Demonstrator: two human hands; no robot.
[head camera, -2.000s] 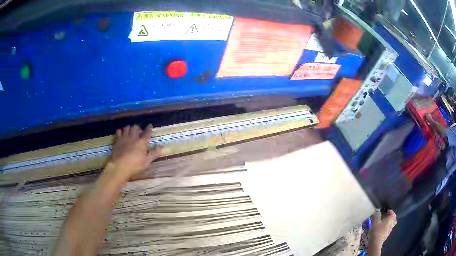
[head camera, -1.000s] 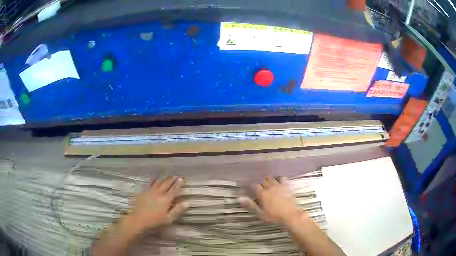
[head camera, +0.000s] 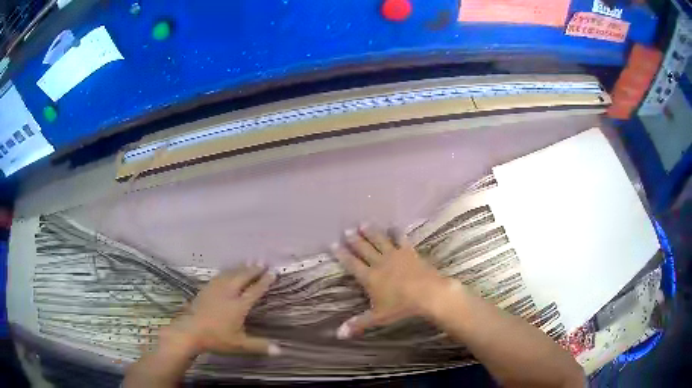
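The shredded used sheet (head camera: 470, 227) lies across the front of the pad, its cut ribbons bunched and bowed towards me in the middle. My left hand (head camera: 228, 307) lies spread on the ribbons left of centre. My right hand (head camera: 391, 276) lies spread on them right of centre, fingers apart. A smooth, uncut pale end (head camera: 573, 227) of the sheet is at the right. The cutting die (head camera: 364, 114) lies behind, channel side up, along the back of the pad, touched by neither hand.
The mauve-brown cutting pad (head camera: 303, 204) shows between die and ribbons. The blue press head (head camera: 288, 45) with red and green buttons spans the back. A blue bin rim (head camera: 668, 265) and red scraps (head camera: 580, 341) show at the right. Dark thin trimmings (head camera: 144, 265) cross the left ribbons.
My left hand has left the die and both hands now lie on the ribbons. The middle ribbons have moved towards me, baring more pad. The view has tilted downward.
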